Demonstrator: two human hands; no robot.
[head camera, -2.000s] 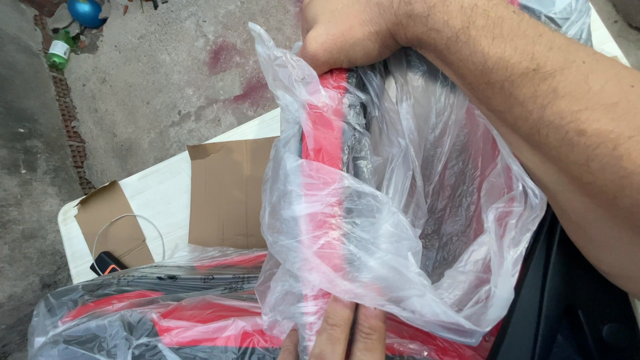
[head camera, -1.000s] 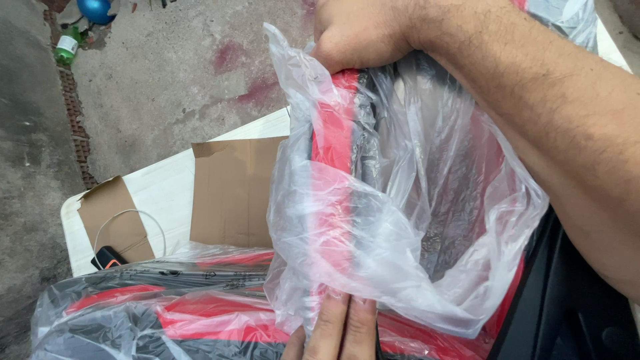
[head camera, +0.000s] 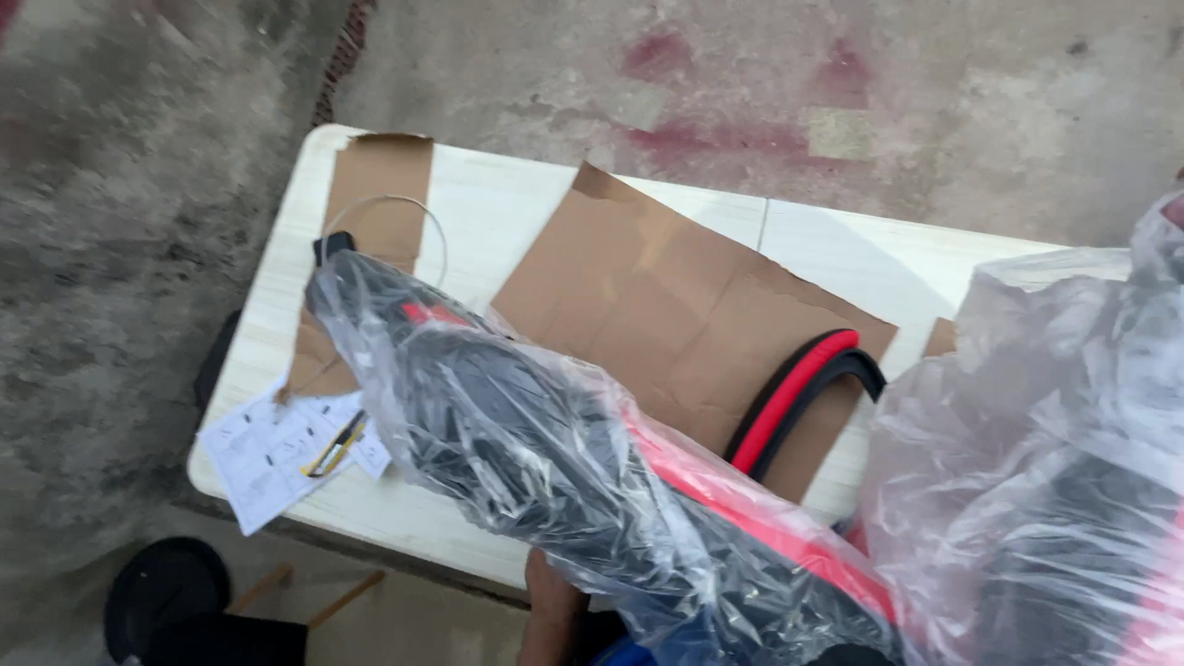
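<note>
Neither of my hands can be made out. A black and red part in clear plastic wrap (head camera: 518, 416) stretches diagonally across the white table. Below it, at the table's near edge, shows a blurred piece of bare skin (head camera: 550, 606), perhaps a forearm; whose it is cannot be told. At right stands another bulky plastic-wrapped thing (head camera: 1027, 462), black with red, cut by the frame edge. Between the two and behind them, a curved red and black piece (head camera: 795, 398) rests over a brown cardboard sheet (head camera: 647, 287).
On the white table (head camera: 518, 194) lie a cardboard strip (head camera: 384, 194), a small black object (head camera: 333, 247) with a pale loop, printed sheets (head camera: 264, 453) and a yellow utility knife (head camera: 335, 446). A round black object (head camera: 166, 592) is at lower left. Stained concrete floor lies beyond.
The view has swung strongly. Both hands, seen earlier on a red and black part in clear plastic, no longer show. The curved piece, papers and knife have come into sight.
</note>
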